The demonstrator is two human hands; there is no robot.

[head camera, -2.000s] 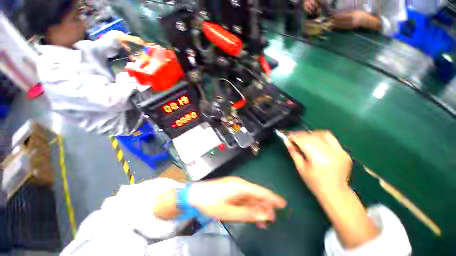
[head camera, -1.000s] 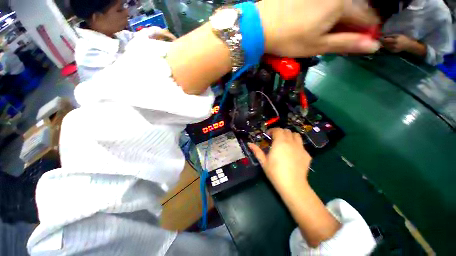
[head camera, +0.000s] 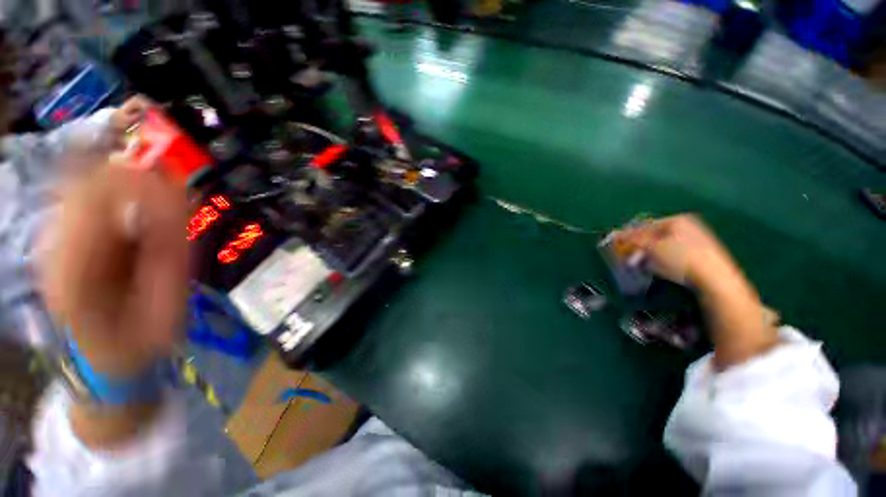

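Observation:
My right hand [head camera: 680, 248] is over the green bench at the right. Its fingers pinch a flat greyish screen module [head camera: 632, 278], which hangs below the fingertips with a bit of orange at its top. A small watch housing [head camera: 585, 299] lies on the bench to the left of it. More small dark parts [head camera: 661, 329] lie just below the module, too blurred to tell apart. My left hand [head camera: 121, 262] is raised close to the camera at the left edge, strongly blurred, with a blue strap at the wrist; whether it holds anything cannot be told.
The black press fixture [head camera: 321, 262] stands at the upper left, with red digits, a white label [head camera: 280, 286] and red clamp tips [head camera: 330, 155]. A cardboard box [head camera: 291, 413] is below it. A worn pale strip [head camera: 534, 213] crosses the green surface. Another person's sleeve shows at far left.
The view has swung right, so the machine sits further left. My right hand has left the fixture and now holds the module over the bench. My left hand has come down from above the machine.

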